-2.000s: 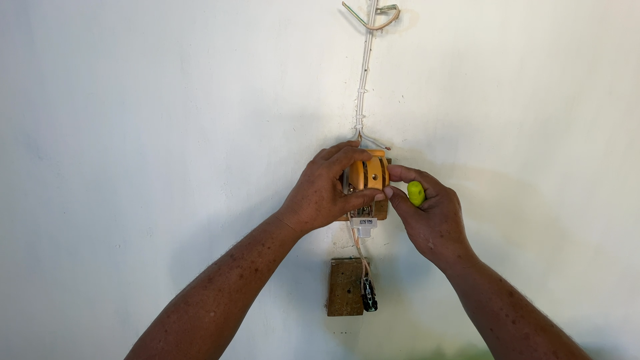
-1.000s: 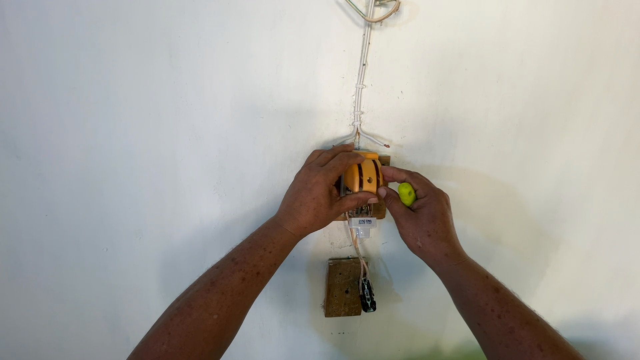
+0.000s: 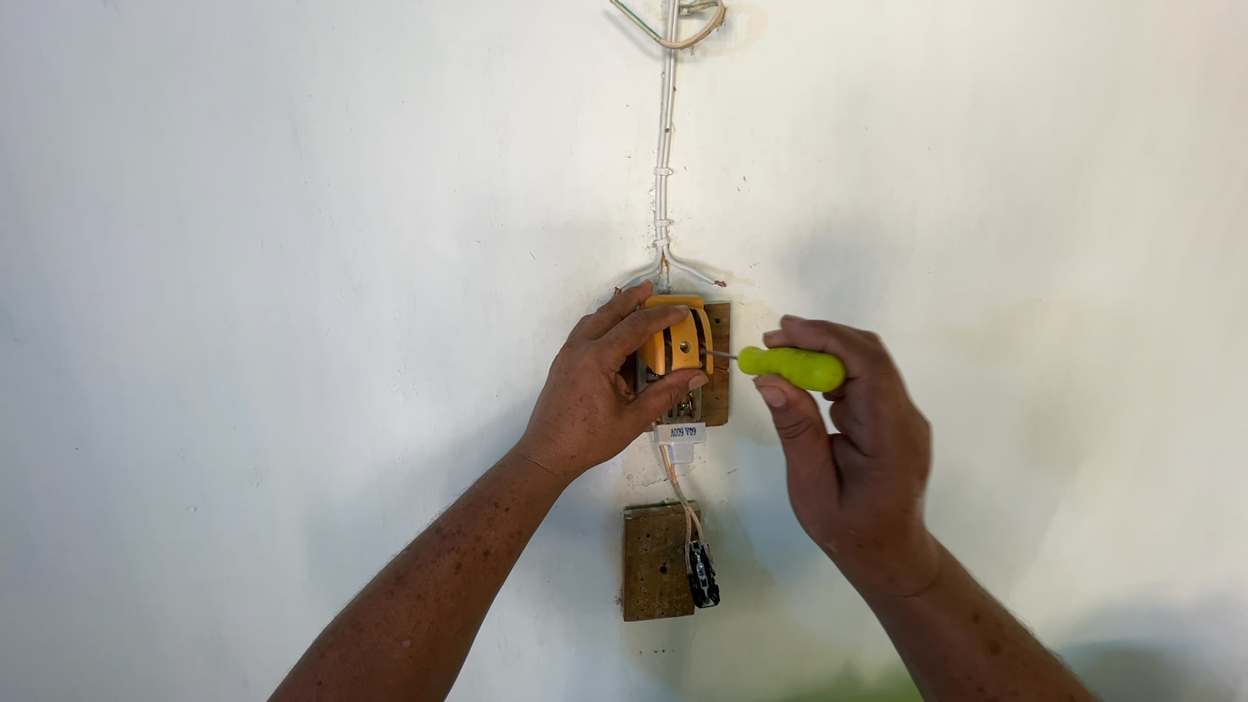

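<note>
My left hand (image 3: 609, 380) grips an orange, curved plastic switch cover (image 3: 685, 336), with fingers over its top and thumb at its lower edge. Behind it lies a wooden mounting board (image 3: 720, 366) on the wall. Under my thumb, metal terminals and a white switch base (image 3: 682, 436) bearing writing show. My right hand (image 3: 858, 439) is to the right, its fingers and thumb around the yellow-green handle of a screwdriver (image 3: 792, 369). The screwdriver's thin shaft points left to the side of the cover; whether its tip touches is unclear.
Above, a clipped white cable (image 3: 665, 146) runs down the wall and splits into two bare-ended wires. A looped wire (image 3: 694, 39) hangs at the top. Below, a wooden block (image 3: 658, 561) is on the wall, with a small black electrical fitting (image 3: 702, 575) hanging from wires beside it.
My right hand has moved right, away from the orange cover, and more of the screwdriver's handle and its shaft now show. My left hand stays on the cover.
</note>
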